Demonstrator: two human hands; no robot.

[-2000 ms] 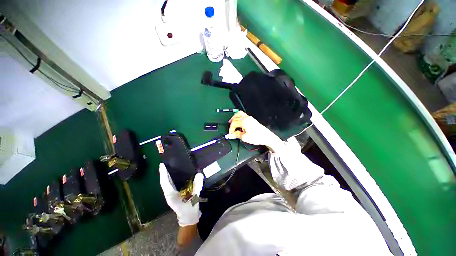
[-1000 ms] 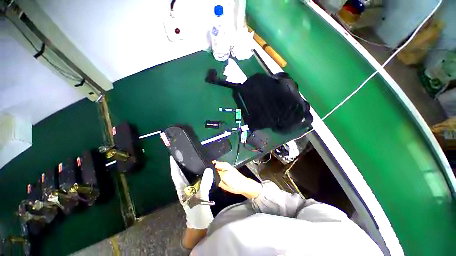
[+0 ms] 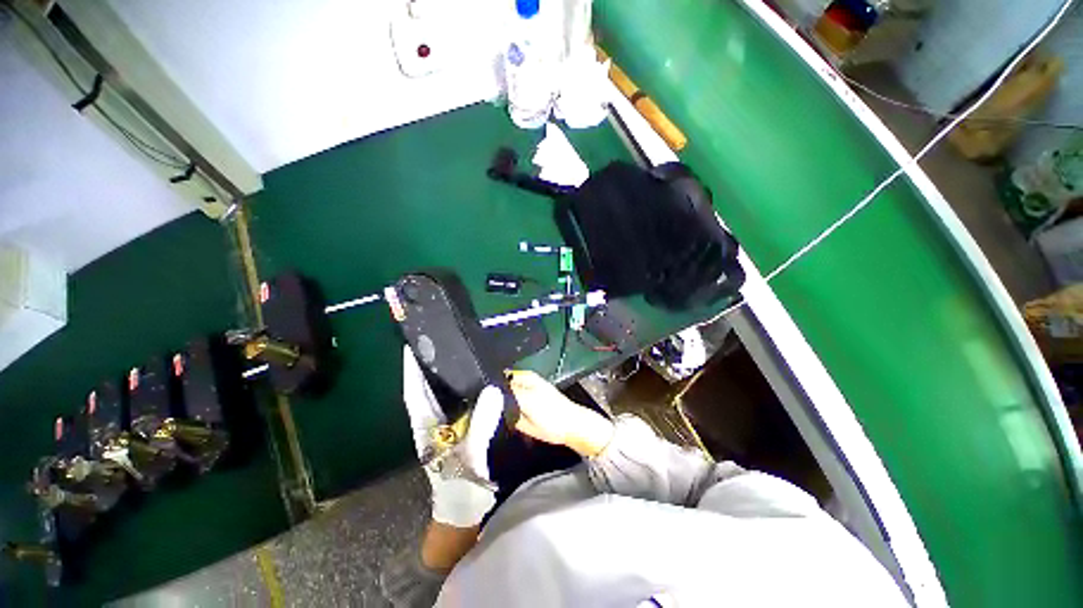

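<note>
A black smart lock (image 3: pixel 437 330) is held tilted over the front edge of the green mat. My left hand (image 3: pixel 457 434), in a white glove, grips its lower end. Brass hardware (image 3: pixel 447 437) shows at that end beside the glove. My right hand (image 3: pixel 549 416), bare, is at the lock's lower right side, its fingertips against the edge; what they do there is partly hidden. A flat black plate (image 3: pixel 518 344) lies on the mat behind the lock, and a small black module (image 3: pixel 502 283) lies above it.
Several black locks (image 3: pixel 196 404) stand in a row at left, with one nearer lock (image 3: pixel 291 333). A black bag (image 3: pixel 651 235), small green-and-white pieces (image 3: pixel 567 259), tissue (image 3: pixel 559 156) and a bottle (image 3: pixel 525 83) are on the mat. A green conveyor (image 3: pixel 831 202) curves along the right.
Since two seconds ago, my right hand has left the small pieces near the bag and come to the lock. The lock has turned slightly in my left hand. The last second shows little change.
</note>
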